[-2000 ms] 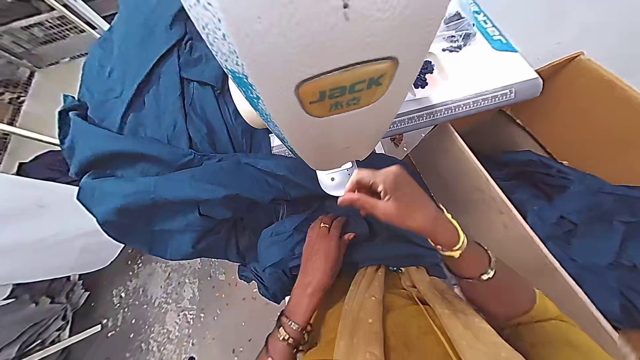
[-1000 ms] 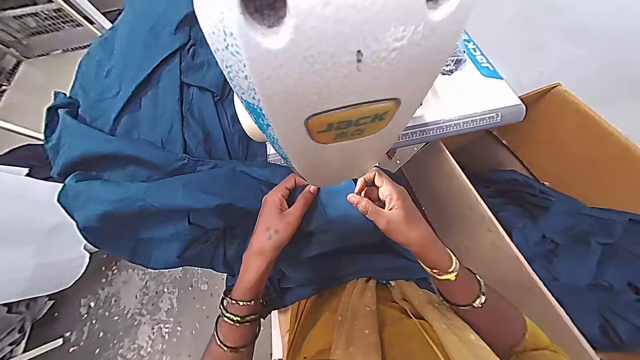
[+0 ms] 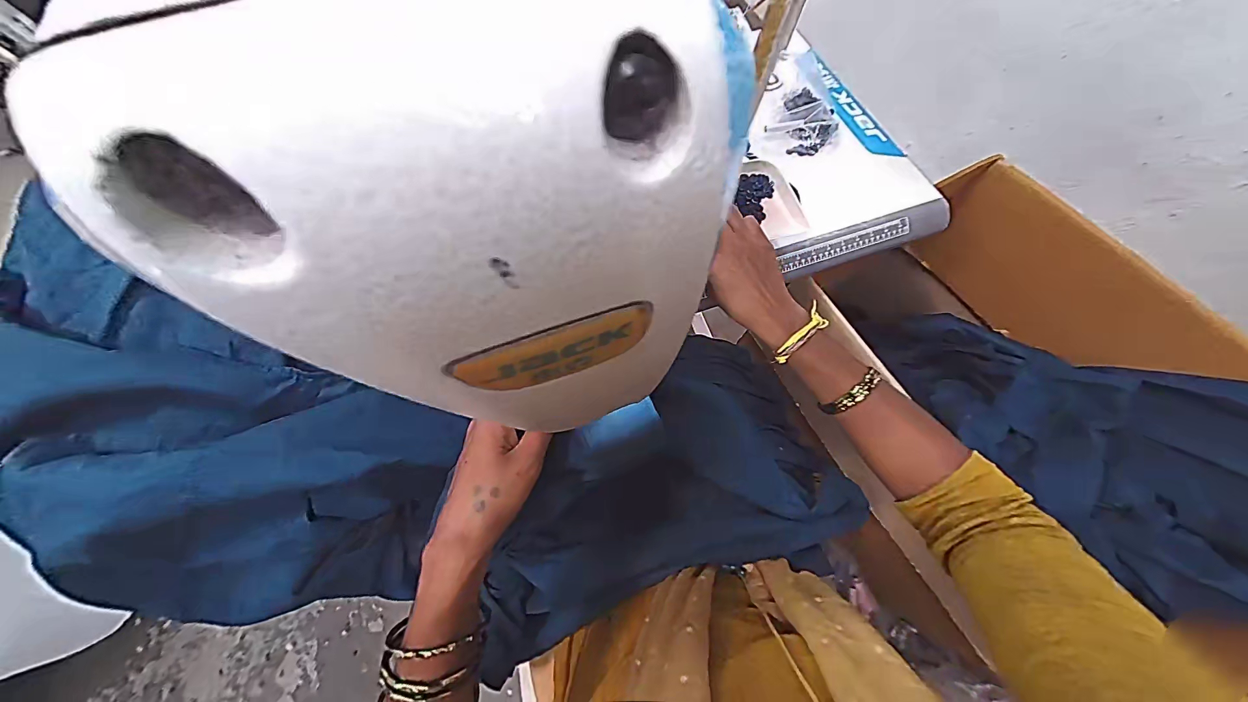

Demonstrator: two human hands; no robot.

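The white head of a Jack sewing machine [image 3: 409, 224] fills the upper middle and hides part of both hands. Below its lower tip, my left hand [image 3: 492, 478] is on the dark blue fabric [image 3: 624, 507]; its fingertips are hidden behind the machine head, so its grip cannot be told. My right hand [image 3: 746, 273] reaches to the small tray [image 3: 785, 210] of dark buttons or similar small pieces [image 3: 754, 193] on the machine table. Its fingertips are at the near edge of the dark pieces, partly hidden by the machine head.
A white machine table [image 3: 868, 185] with a printed ruler edge and a plastic bag [image 3: 804, 122] of dark pieces lies behind my right hand. At the right, an open cardboard box [image 3: 1063, 263] holds more dark blue fabric [image 3: 1092, 439]. A white surface [image 3: 49, 614] juts in at lower left.
My right hand has moved from the cloth under the machine head to the tray of dark pieces. My left hand stays at the cloth. The view has moved closer to the machine head.
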